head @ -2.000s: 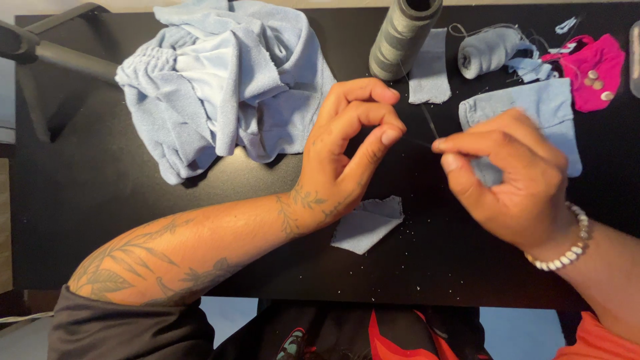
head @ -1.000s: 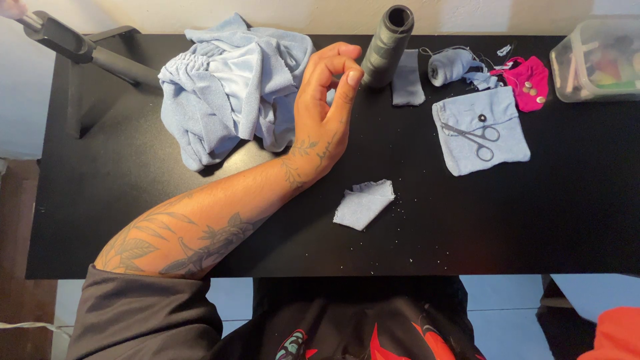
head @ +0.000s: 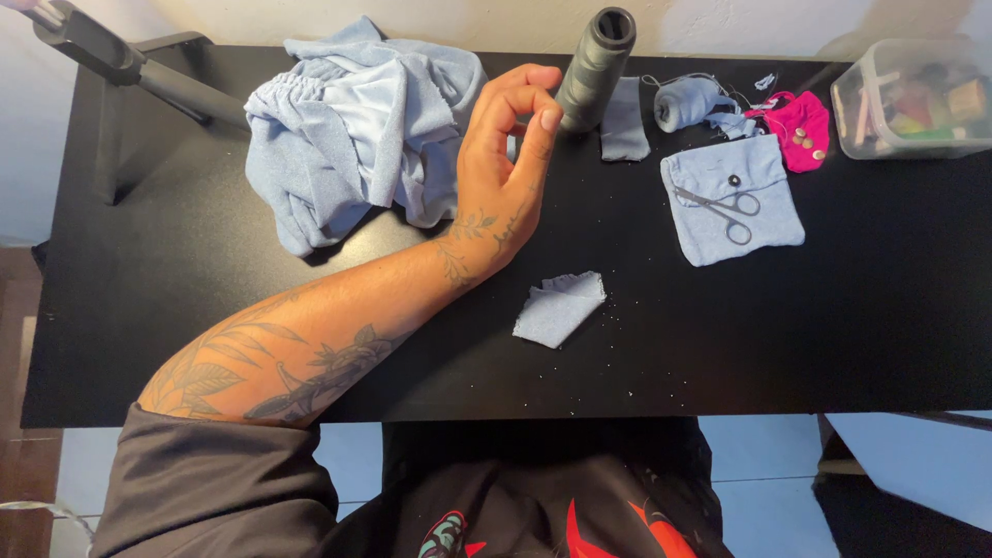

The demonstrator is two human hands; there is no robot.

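My left hand [head: 508, 147] is raised over the table, its thumb and index tip close together. A fine thread or needle between them cannot be made out. The fingertips overlap the edge of a grey thread cone [head: 593, 81], and a light blue gathered cloth [head: 349, 132] lies to the hand's left. Below the hand lies a small folded blue fabric scrap [head: 559, 310]. Small scissors [head: 728, 211] rest on a blue fabric pouch [head: 697, 236] with a dark button [head: 734, 180]. My right hand is out of the frame.
Behind the pouch are a rolled blue cloth [head: 686, 105], a flat blue piece [head: 625, 124] and pink fabric [head: 802, 124] with several buttons. A clear plastic box [head: 860, 139] stands at the back right. A black stand [head: 108, 58] occupies the left. White specks dot the table [head: 744, 349].
My right hand was near the left two seconds ago, with a dark thread at its fingers, and has left the view. The scissors on the pouch, then covered, now show. The view has shifted.
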